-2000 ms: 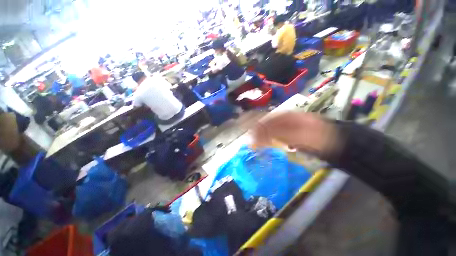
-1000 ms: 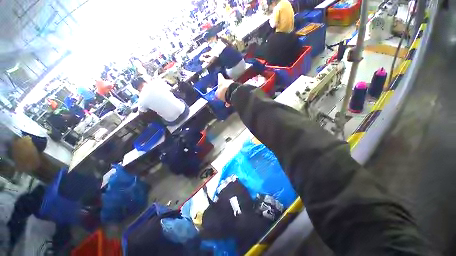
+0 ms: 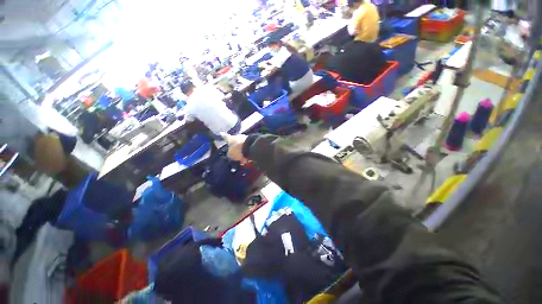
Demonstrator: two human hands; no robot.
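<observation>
My right hand [image 3: 236, 147] is small and blurred, at the end of an outstretched dark sleeve that crosses from the lower right. A finger points up and left, and no held thing shows. Below the arm, a bright blue polybag [image 3: 302, 215] lies partly hidden behind the sleeve, beside black garment bundles [image 3: 276, 252] with a white strip. A cream sewing machine [image 3: 410, 116] stands on a white table beyond the arm, near two magenta-topped dark thread cones [image 3: 459, 130]. My left hand is not in view.
Yellow-and-black hazard tape [image 3: 447, 189] lines the partition at right, beside a grey post [image 3: 460, 89]. Red crates [image 3: 380, 89], a blue crate [image 3: 270, 110] and an orange crate [image 3: 113, 279] hold or adjoin cloth. Several people sit at sewing tables, one in a white shirt [image 3: 211, 108].
My right hand first passed over the blue bag, then reached out pointing; it now sits lower and further left. The sleeve covers more of the bag. The view has shifted, showing more of the machine.
</observation>
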